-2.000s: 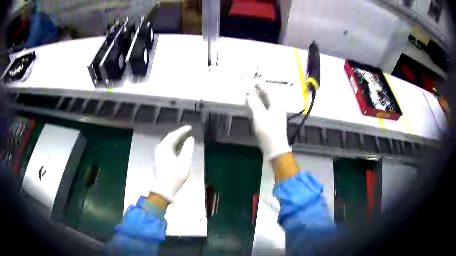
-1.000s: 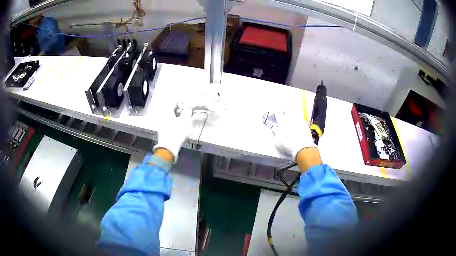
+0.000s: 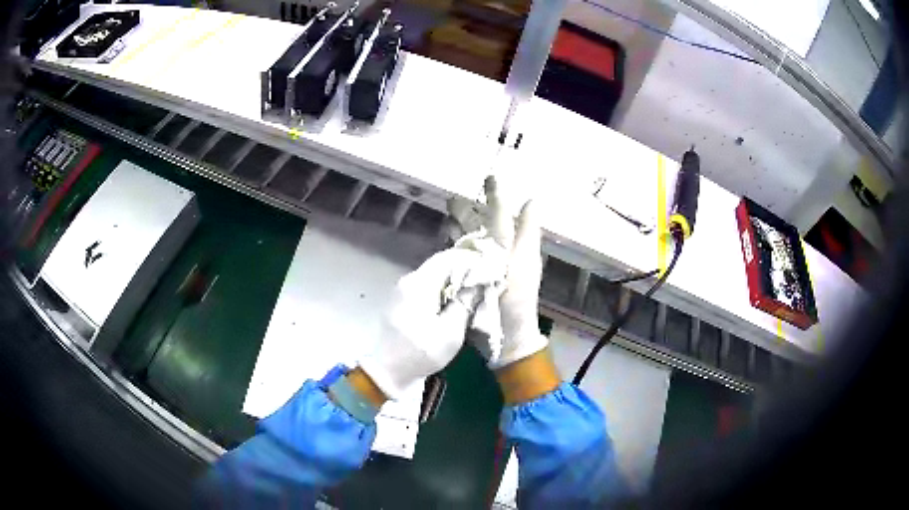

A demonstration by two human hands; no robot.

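Both my hands wear thin white gloves and meet above the shelf's front edge. My left hand [image 3: 424,314] is closed around crumpled white fabric [image 3: 473,264], which looks like a loose glove, and presses it against my right hand. My right hand [image 3: 520,299] has its fingers extended upward and apart. Greyish fabric fingertips stick up between the hands; which glove they belong to is hard to tell. Blue smock sleeves cover both forearms.
The white shelf [image 3: 439,129] holds black fan assemblies [image 3: 334,70], a black and yellow electric screwdriver [image 3: 686,189] with a cable, and a red-edged parts tray [image 3: 775,261]. Below, white metal units [image 3: 120,249] lie on the green line [image 3: 224,319].
My hands have come together from apart over the shelf. My left hand now grips crumpled fabric. The view has tilted and shifted.
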